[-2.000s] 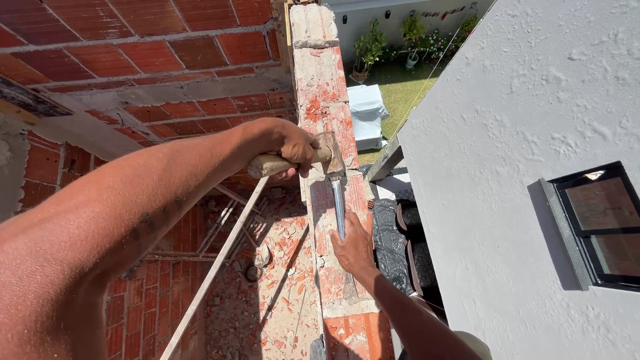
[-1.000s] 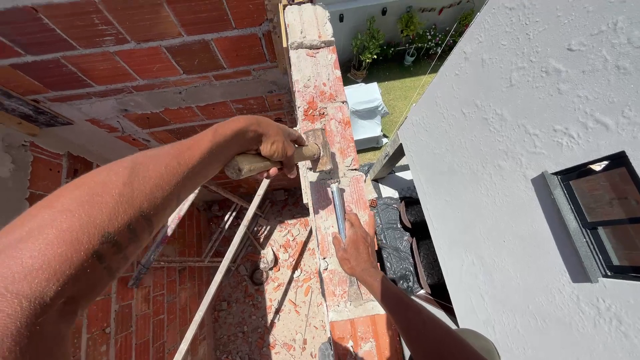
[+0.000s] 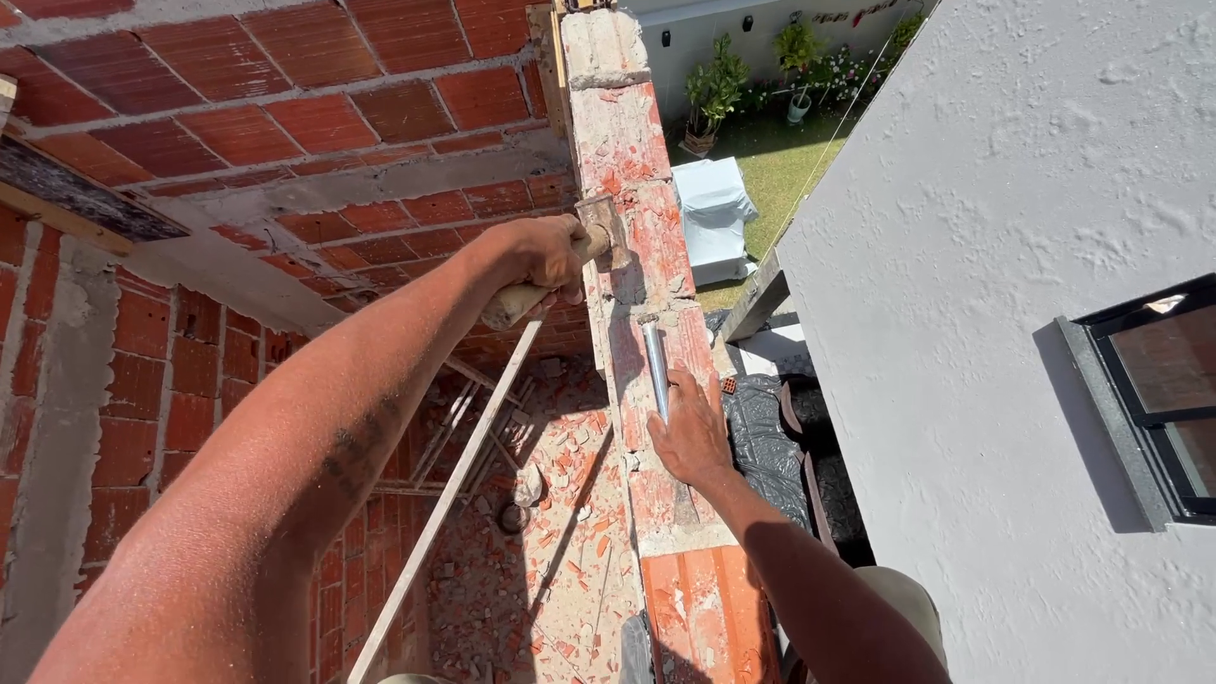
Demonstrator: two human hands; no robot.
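My left hand point(image 3: 546, 256) is closed around the thick wooden handle point(image 3: 513, 306) of a hammer, whose worn metal head point(image 3: 602, 233) is over the wall top, above and left of the chisel's upper end. My right hand point(image 3: 692, 429) grips a steel cold chisel point(image 3: 656, 366), which lies along the top of the hollow-brick wall point(image 3: 622, 142). The chisel's struck end points away from me, near a mortar joint; its lower part is hidden by my hand. Chipped brick and mortar cover the wall top around both tools.
On the left the wall drops to a floor point(image 3: 570, 532) strewn with brick rubble. A long wooden batten point(image 3: 446, 503) leans there. Black plastic sheeting point(image 3: 765, 437) and a white rendered wall point(image 3: 959, 237) with a dark-framed window point(image 3: 1164, 380) are on the right.
The hammer head has moved off the chisel's end, away from me and leftward, with my left hand. My right hand stays on the chisel.
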